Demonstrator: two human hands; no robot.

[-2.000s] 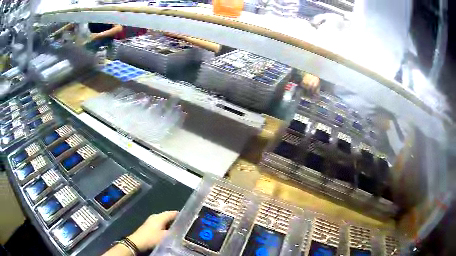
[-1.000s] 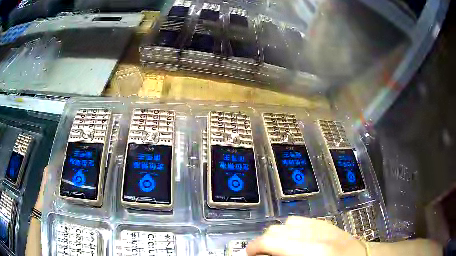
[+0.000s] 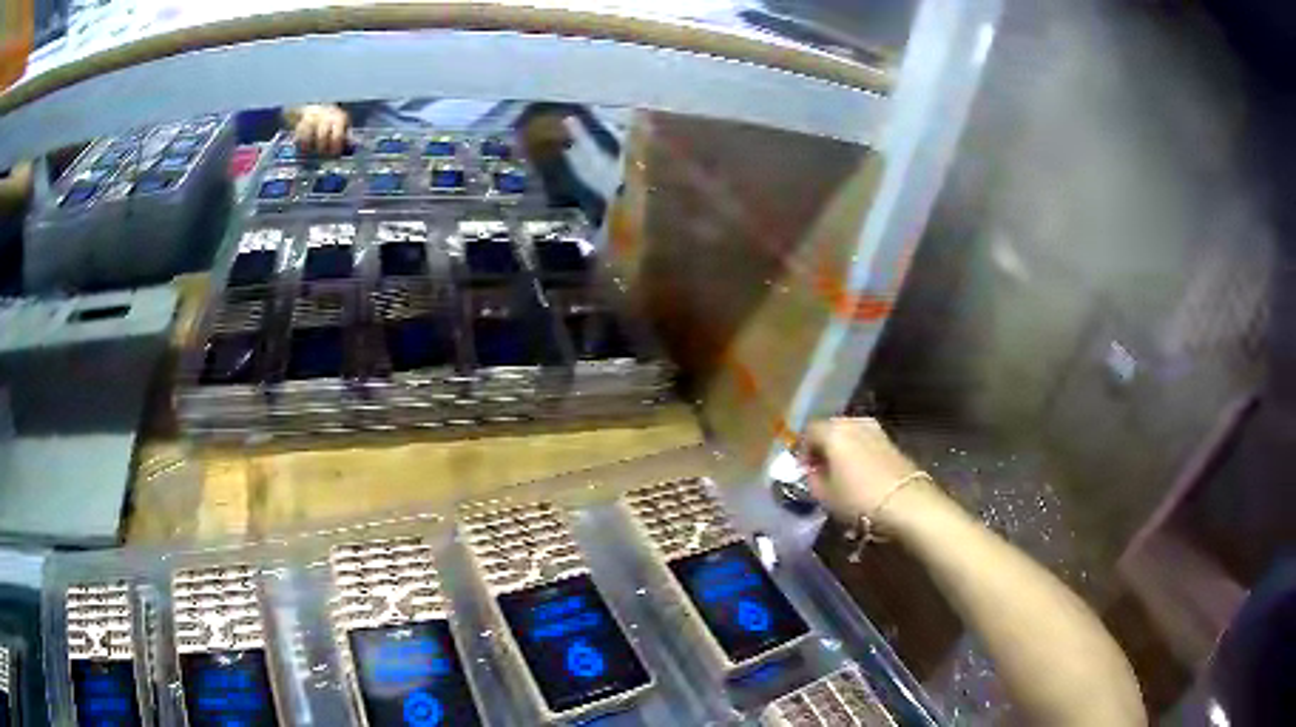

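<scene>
A clear blister tray (image 3: 299, 646) lies at the bottom of the view with several gold keypad phones (image 3: 569, 639) in its pockets, keys away from me and dark screens with blue marks near me. My right hand (image 3: 853, 469) is at the tray's far right corner, fingers bent down at a round metallic top (image 3: 792, 480), likely a dispenser bottle's. Whether the fingers hold anything is hidden. My left hand is not in view.
Stacked filled trays (image 3: 427, 405) stand behind a bare wooden board (image 3: 427, 476). A grey board (image 3: 71, 412) lies at left. A shelf edge (image 3: 469, 71) and a pale post (image 3: 888, 242) frame the bench. Another person's hand (image 3: 321, 128) is at the far trays.
The view has swung right and up. My right hand has moved from the near row of phones to the metallic top at the tray's right corner. My left forearm has left the view.
</scene>
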